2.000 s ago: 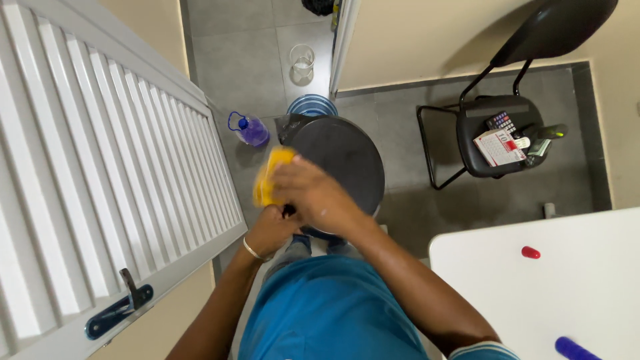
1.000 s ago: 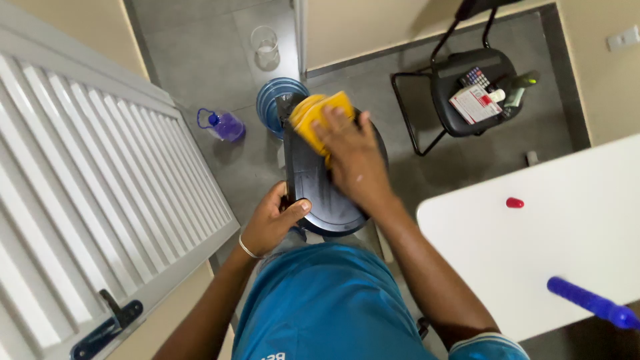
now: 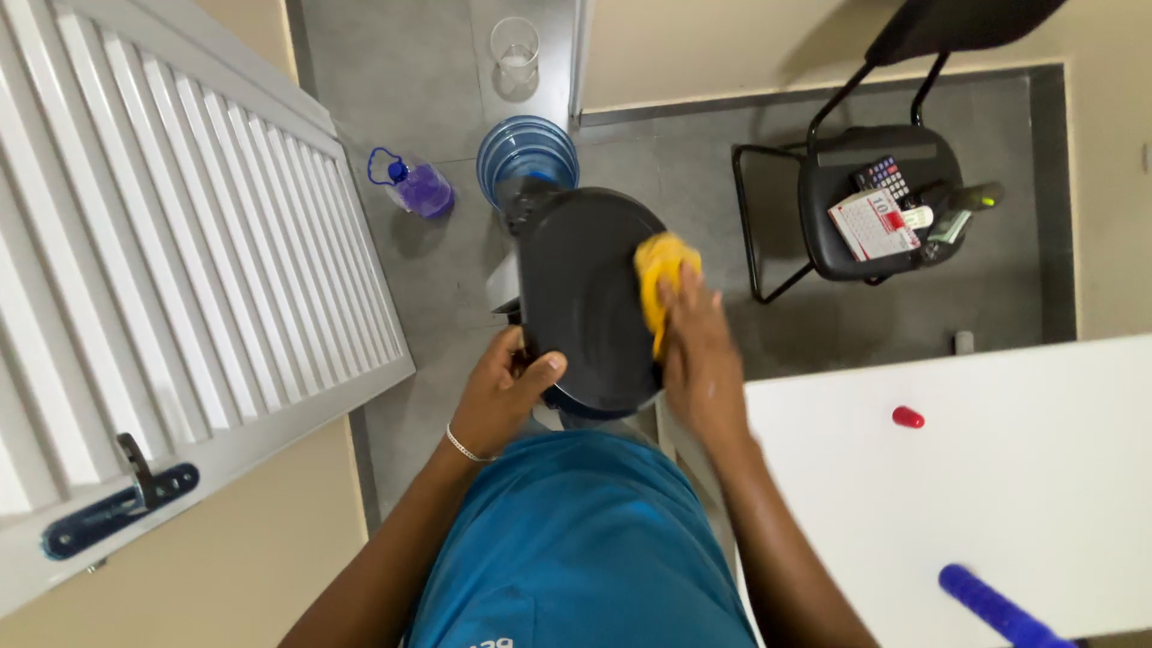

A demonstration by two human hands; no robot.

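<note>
A dark, rounded panel, which looks like a chair's seat or back, is tilted in front of my body. My left hand grips its lower left edge, the thumb on the face and the fingers hidden behind. On the opposite side my right hand presses a yellow cloth against the panel's right rim. Beyond the panel's top edge stands a blue ribbed water jug, partly hidden by a dark part joined to the panel.
A purple bottle and a clear cup stand on the floor. A louvered white door is at left. At right are a black chair holding a calendar and calculator, and a white table with a red cap and blue tube.
My right hand has moved the yellow cloth from the panel's upper part to its right rim. Two seconds ago both hands were together at the panel's left; my left hand now grips its edge.
</note>
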